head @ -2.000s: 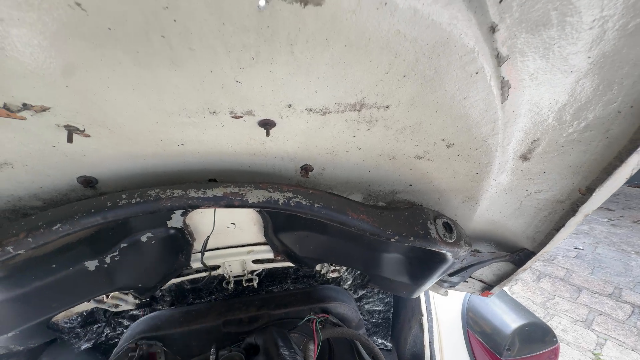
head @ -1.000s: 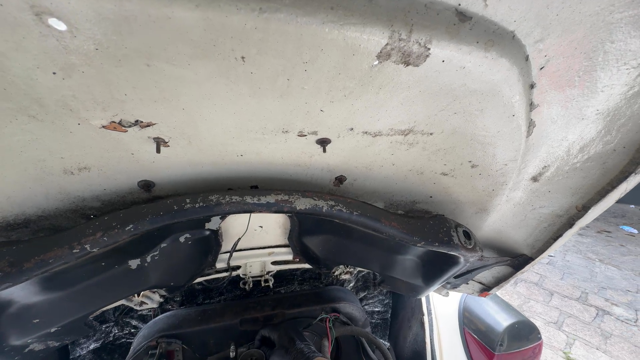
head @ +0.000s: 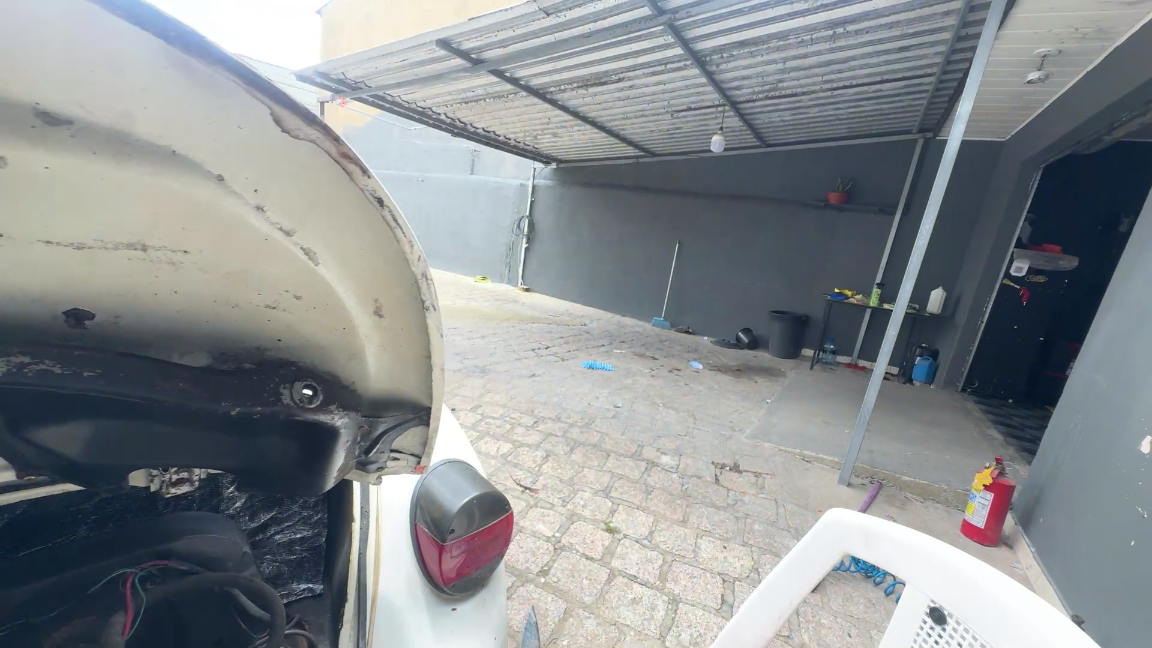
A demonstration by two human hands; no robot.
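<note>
Neither my left hand nor my right hand is in the head view. On the left stands a car with its engine lid (head: 216, 207) raised; the lid's pale inner side is worn, with dark paint along its lower part. Below it the engine bay (head: 108, 576) shows dark parts, a black hose and red and green wires. A tail light (head: 463, 528) with a red and grey lens sits on the white fender (head: 387, 558), right of the bay.
A white plastic chair (head: 864, 540) stands close at the lower right, with a coiled blue hose (head: 871, 572) behind it. Farther off are a red fire extinguisher (head: 988, 502), a slanted metal post (head: 922, 243), a table (head: 877, 308), a black bin (head: 787, 334) and a broom (head: 671, 279).
The view has swung far to the right, from the underside of the lid and the engine bay to the paved yard. No hand shows in any frame.
</note>
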